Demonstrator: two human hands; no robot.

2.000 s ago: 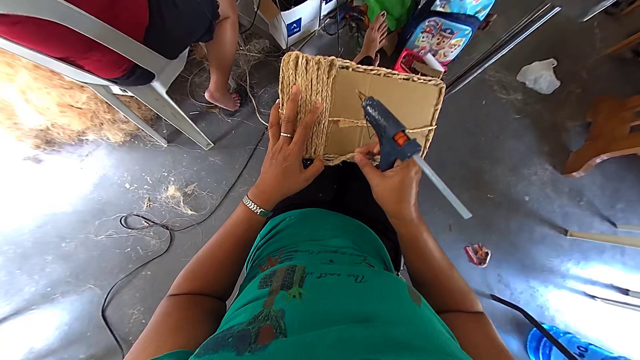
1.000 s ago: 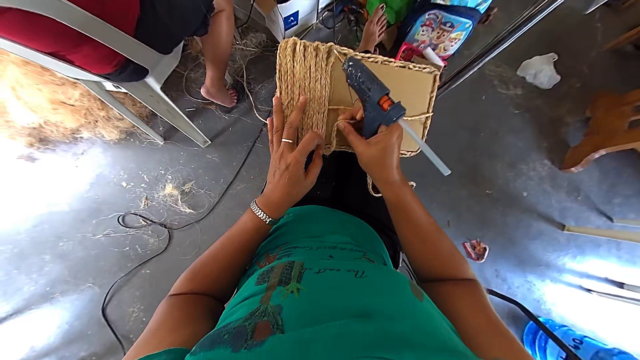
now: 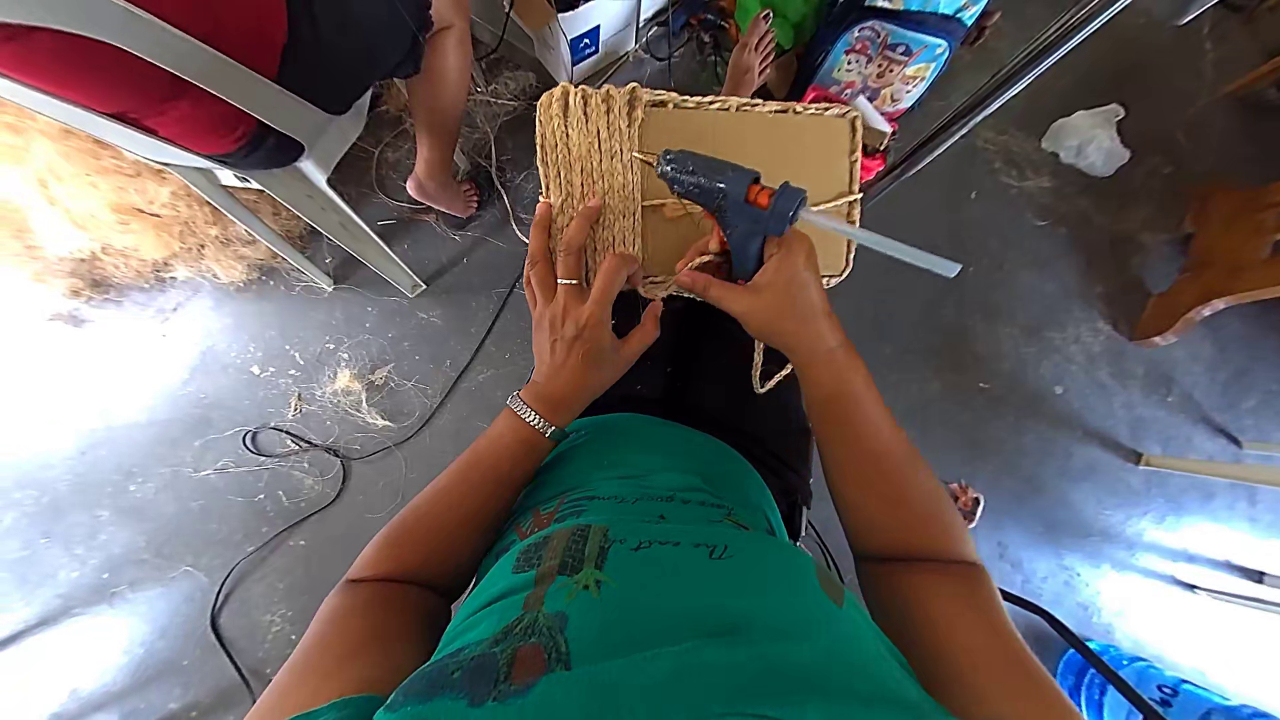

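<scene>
A rectangular cardboard panel (image 3: 750, 140) lies over my lap, its left part covered by rows of braided natural-fibre cord (image 3: 590, 140) and its rim edged with the same braid. My left hand (image 3: 580, 320) rests on the lower left of the rows, fingers spread, thumb close to the bottom edge. In my right hand (image 3: 775, 295) is a dark blue hot glue gun (image 3: 725, 195), nozzle pointing left over the rows, a clear glue stick (image 3: 885, 245) jutting from its back. My right thumb and finger also pinch a braided strand (image 3: 700, 270) at the lower edge. A loop of cord hangs below that hand.
Someone sits on a white plastic chair (image 3: 310, 130) at upper left, a bare foot near the panel. Loose fibre (image 3: 130, 200) lies behind it. A black cable (image 3: 345, 470) crosses the floor at left. A printed bag (image 3: 880, 65), metal bar (image 3: 1000, 90) and wooden furniture (image 3: 1220, 260) are right.
The glue gun has swung from pointing up-left to pointing more nearly left. My right hand has moved closer to my left hand at the lower edge. The cord loop hangs farther right.
</scene>
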